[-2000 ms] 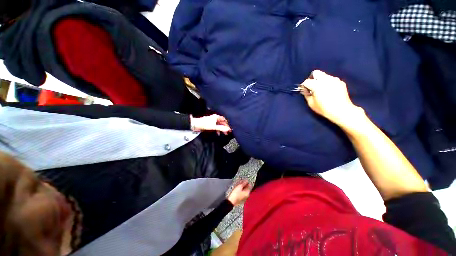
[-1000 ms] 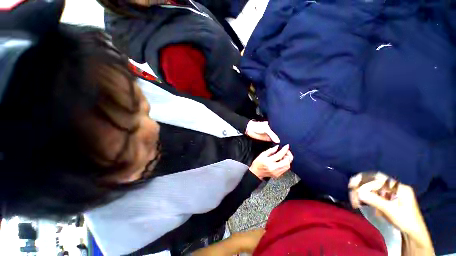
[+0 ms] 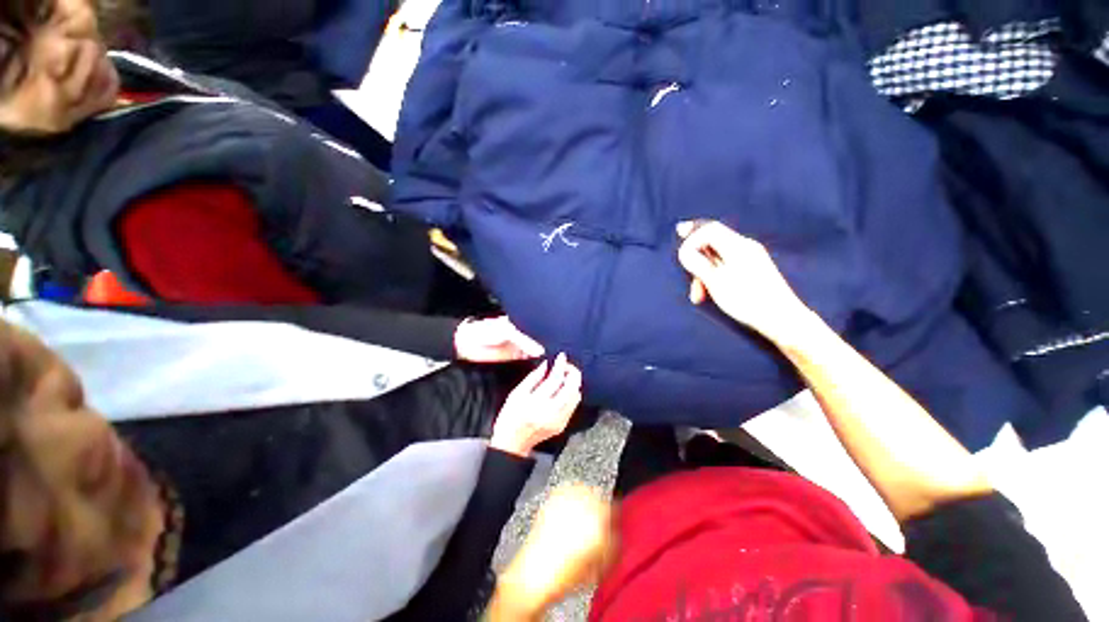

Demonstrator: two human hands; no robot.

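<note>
A puffy navy padded jacket (image 3: pixel 718 158) is spread in front of me. White thread tacks (image 3: pixel 558 236) show on its left part, and another white thread (image 3: pixel 663 94) lies higher up. My right hand (image 3: pixel 733 277) is over the jacket's middle, fingers curled in, beside a seam; whether it holds something small is hidden. My left hand (image 3: pixel 562 544) is blurred, low in the view between my red top and the neighbour's sleeve, off the jacket. Its finger shape cannot be made out.
Another person's two hands (image 3: pixel 523 386) meet at the jacket's lower left edge. A second person in a dark jacket (image 3: pixel 353 243) is at upper left. Dark garments with checked trim (image 3: pixel 961 61) lie at right. Speckled floor (image 3: pixel 572 468) shows below.
My view has swung back right from the neighbour. My right hand has moved from the jacket's lower edge up to its middle. My left hand has come into view, blurred.
</note>
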